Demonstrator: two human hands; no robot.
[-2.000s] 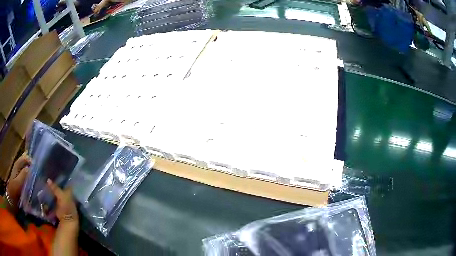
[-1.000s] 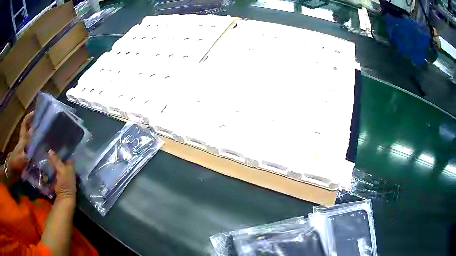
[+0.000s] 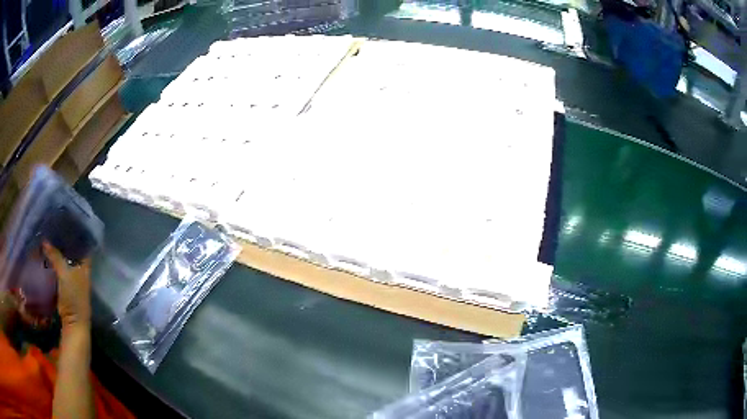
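Neither of my hands shows in the head view. Nearest me, at the bottom edge right of centre, lie flat dark parts in glossy clear bags: one bagged part (image 3: 561,378) at the right, and another bagged part (image 3: 471,389) tilted across beside it, overlapping it. Both are cut off by the frame's edge, so what holds or supports them below is hidden. Another group of bagged parts (image 3: 176,282) lies on the dark green surface left of centre, against the cardboard strip's left end.
White trays (image 3: 352,164) fill the centre on a cardboard sheet (image 3: 377,299). A partitioned carton (image 3: 74,98) stands at left. A person in an orange sleeve (image 3: 29,380) holds bagged parts (image 3: 49,225) at the left edge. A blue object (image 3: 647,53) is at the far right.
The bagged parts at the bottom have shifted; one now lies tilted across the others. The person's hands and stack at left have moved further toward the left edge. The view has shifted slightly.
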